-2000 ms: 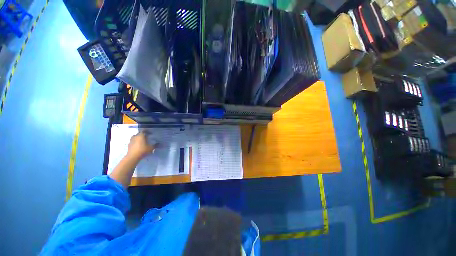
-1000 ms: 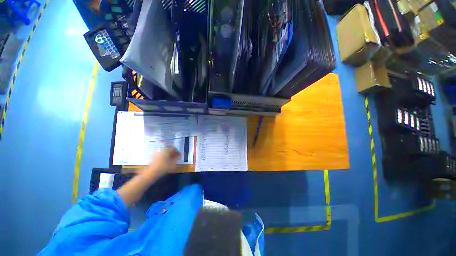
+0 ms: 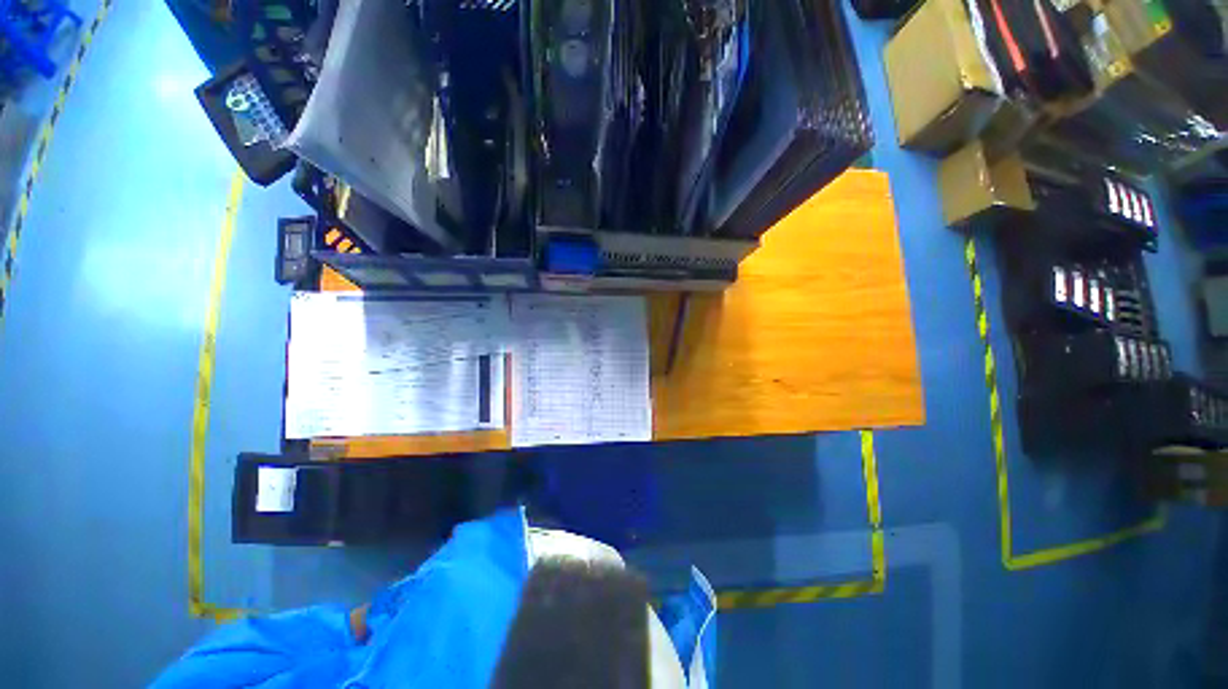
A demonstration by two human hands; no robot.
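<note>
White printed forms lie flat on the orange table, a left sheet (image 3: 384, 364) and a right sheet (image 3: 582, 370), side by side near the front edge. A thin dark pen (image 3: 677, 333) lies right of them. Only a small patch of skin of my left hand (image 3: 358, 622) shows between blue sleeve folds at the bottom left, below the table and away from the forms; its fingers are hidden. My right hand is out of the picture.
A dark file basket (image 3: 431, 271) packed with upright folders (image 3: 795, 121) stands at the table's back. A black crate (image 3: 290, 501) is below the front left edge. Cardboard boxes (image 3: 936, 88) and stacked black crates (image 3: 1077, 357) stand at right on the blue floor.
My left hand was over the left form, moved down toward its front edge, and has now drawn back off the table to my body. The forms look unmoved.
</note>
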